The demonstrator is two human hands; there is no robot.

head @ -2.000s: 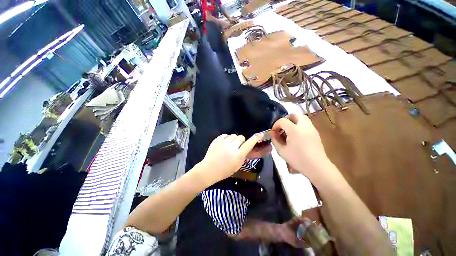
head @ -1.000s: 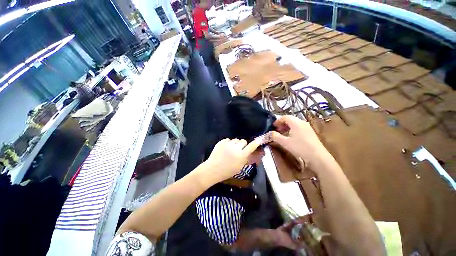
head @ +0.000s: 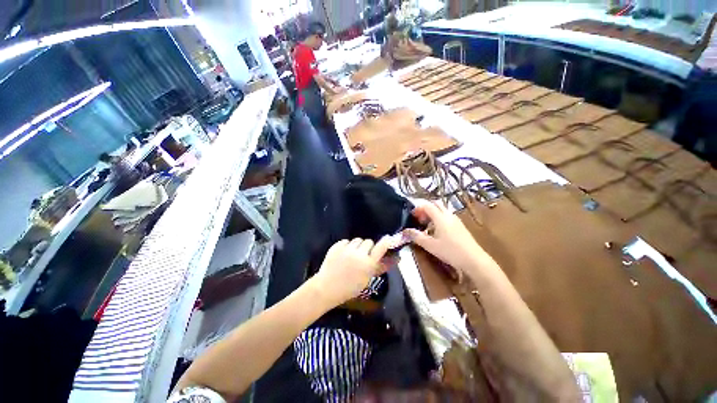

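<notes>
A seated worker with a dark head or cap [head: 371, 206] is close in front of me. My left hand [head: 351, 266] and my right hand [head: 440, 236] meet at the front of that head. Their fingertips are on a small dark unit [head: 402, 241] at the forehead, with a small pale patch between the fingers. Whether a sticker is pinched there is too small to tell. A yellow and white sheet [head: 599, 378] shows at the bottom right, beside my right forearm; what holds it is hidden.
Brown bag panels [head: 542, 260] cover the table on the right, with brown straps [head: 452, 179] in a bundle. A long white bench [head: 206, 181] with shelves runs on the left. A person in red [head: 305, 67] stands at the far table end.
The view has tilted up and shifted, so more of the far person shows. Both hands stay at the worker's forehead, with my right fingers now lower and closer to my left ones.
</notes>
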